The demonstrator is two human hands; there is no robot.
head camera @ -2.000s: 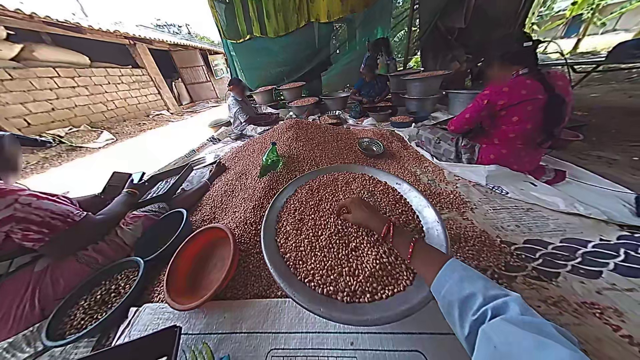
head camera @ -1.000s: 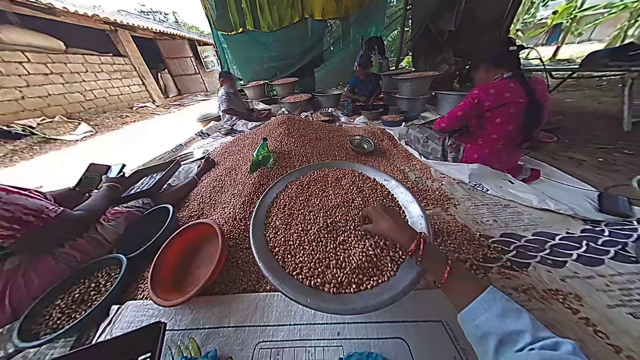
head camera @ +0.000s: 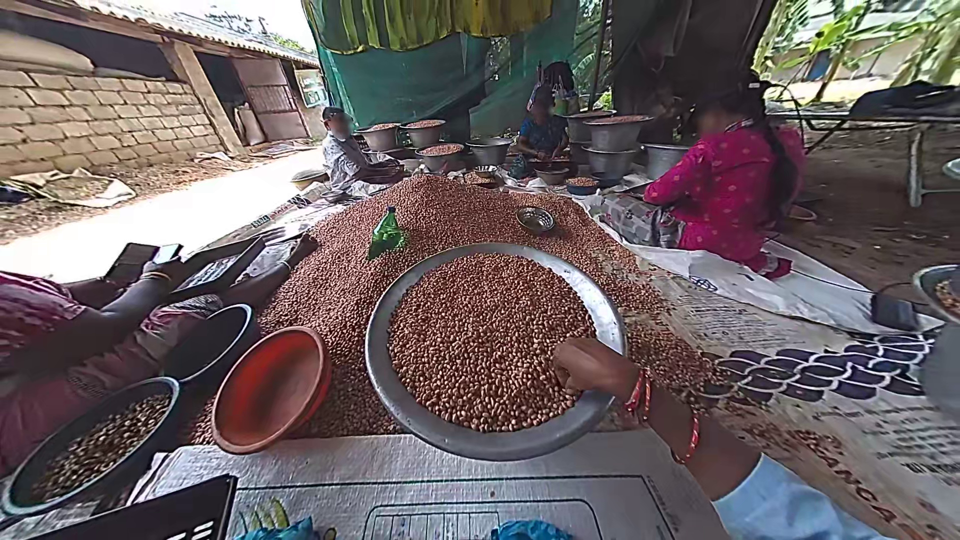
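Note:
My right hand (head camera: 596,367), with red and white bangles at the wrist, rests at the right side of a wide metal basin (head camera: 491,442). Its fingers are curled down onto the small reddish-brown nuts or seeds (head camera: 487,341) that fill the basin; whether any are pinched in them cannot be seen. My left hand is outside the view. Behind and around the basin spreads a big heap of the same nuts or seeds (head camera: 442,202), with a green plastic bottle piece (head camera: 386,234) and a small steel bowl (head camera: 535,219) on it.
An orange-red bowl (head camera: 271,390) stands left of the basin, beside dark tubs (head camera: 94,442). A person at the left holds a phone (head camera: 131,262). Another in pink (head camera: 724,187) sits at the right; others sit behind the heap near metal tubs (head camera: 619,135). Printed sacking (head camera: 450,480) lies in front.
My right hand has moved from the middle of the nuts or seeds toward the basin's right rim. The view has shifted somewhat.

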